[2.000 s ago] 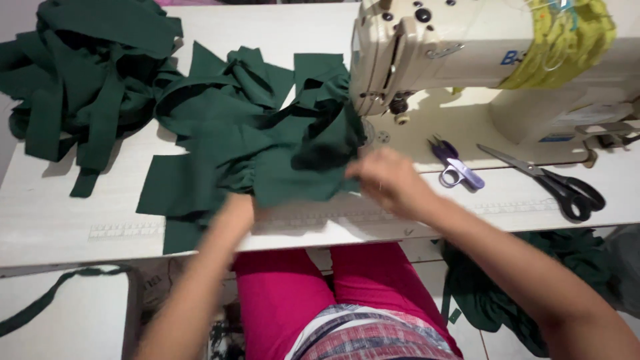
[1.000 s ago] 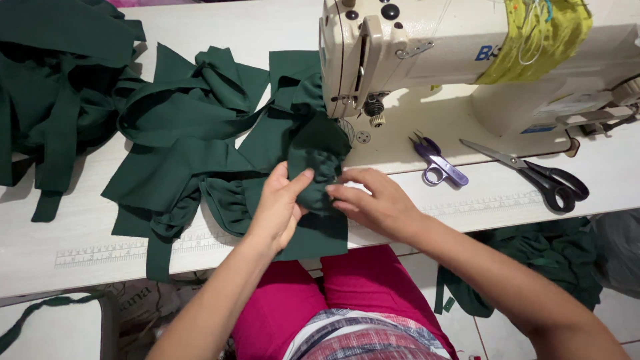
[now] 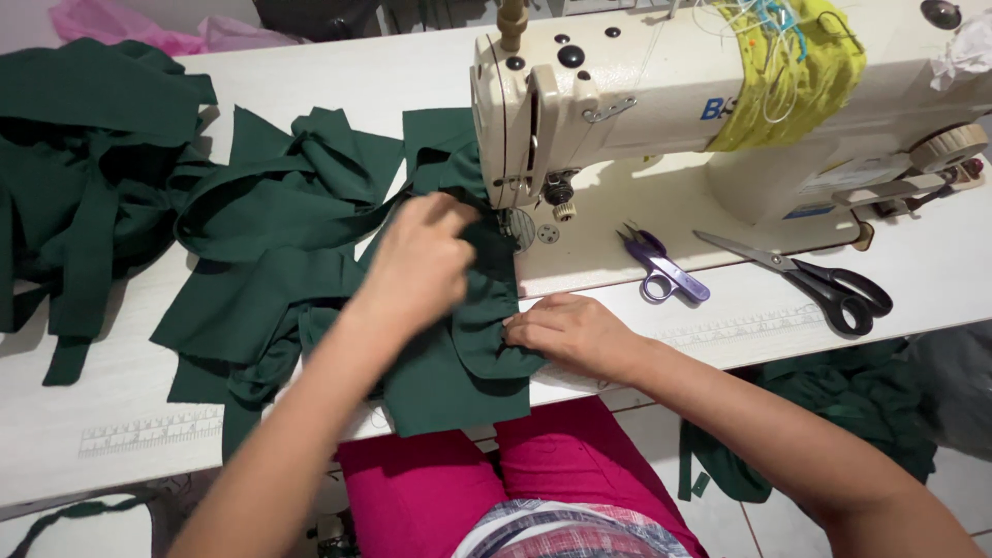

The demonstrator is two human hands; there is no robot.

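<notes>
Dark green fabric (image 3: 457, 387) with a gathered edge lies under and beside the needle area of a cream sewing machine (image 3: 659, 101). My left hand (image 3: 422, 263) is over this fabric, left of the presser foot, with curled fingers; it is slightly blurred and its fingertips are hidden. My right hand (image 3: 573, 333) holds the gathered edge of the green fabric near the table's front edge, fingertips pinched on it. More joined green pieces (image 3: 256, 302) spread out to the left of my left hand.
Purple thread snips (image 3: 663, 267) and black-handled scissors (image 3: 814, 283) lie right of my right hand. A green fabric pile (image 3: 93, 178) rests at the table's left. A yellow-green cloth (image 3: 806, 70) with threads is wrapped on the machine arm. More green fabric (image 3: 845, 418) lies below at right.
My left hand has moved from the front part of the fabric up beside the presser foot. My right hand has moved a little toward the table's front edge, along the gathered fabric.
</notes>
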